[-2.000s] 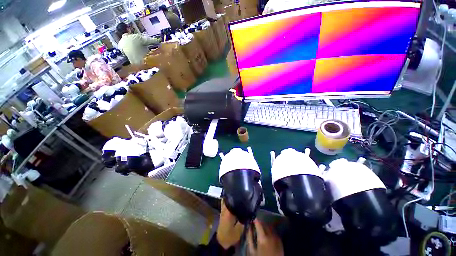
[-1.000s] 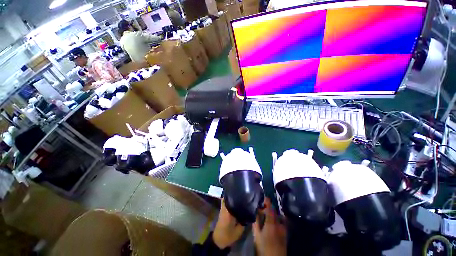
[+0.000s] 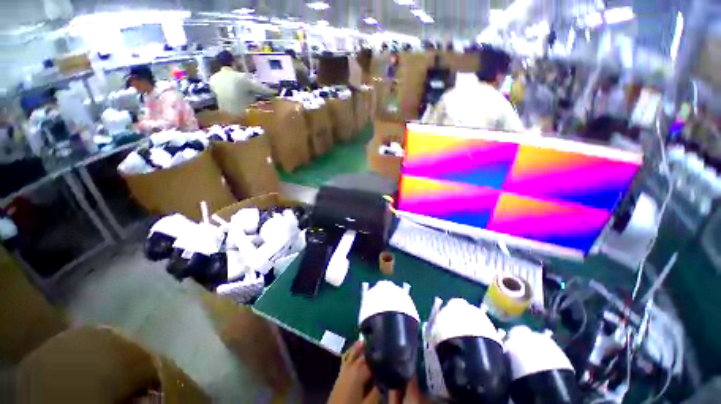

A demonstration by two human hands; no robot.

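Three white-and-black dome cameras stand in a row at the bench's front edge: a left one (image 3: 389, 331), a middle one (image 3: 468, 355) and a right one (image 3: 541, 367). My left hand (image 3: 353, 380) is against the lower left side of the left camera's black ball, its fingers partly behind it. My right hand (image 3: 405, 393) shows only as a blurred bit of fingers below the same ball, cut off by the bottom edge. What it holds cannot be seen.
A monitor (image 3: 514, 189) shows rainbow colours behind a white keyboard (image 3: 462, 256). A tape roll (image 3: 507, 296), cardboard core (image 3: 386, 262), black box (image 3: 352, 211) and phone (image 3: 313, 264) lie on the bench. Tangled wires are at right. Cardboard bins and several people are beyond.
The view has tilted up, so the bench things sit lower and a person behind the monitor shows. My right hand, beside the ball before, is now mostly out of the picture.
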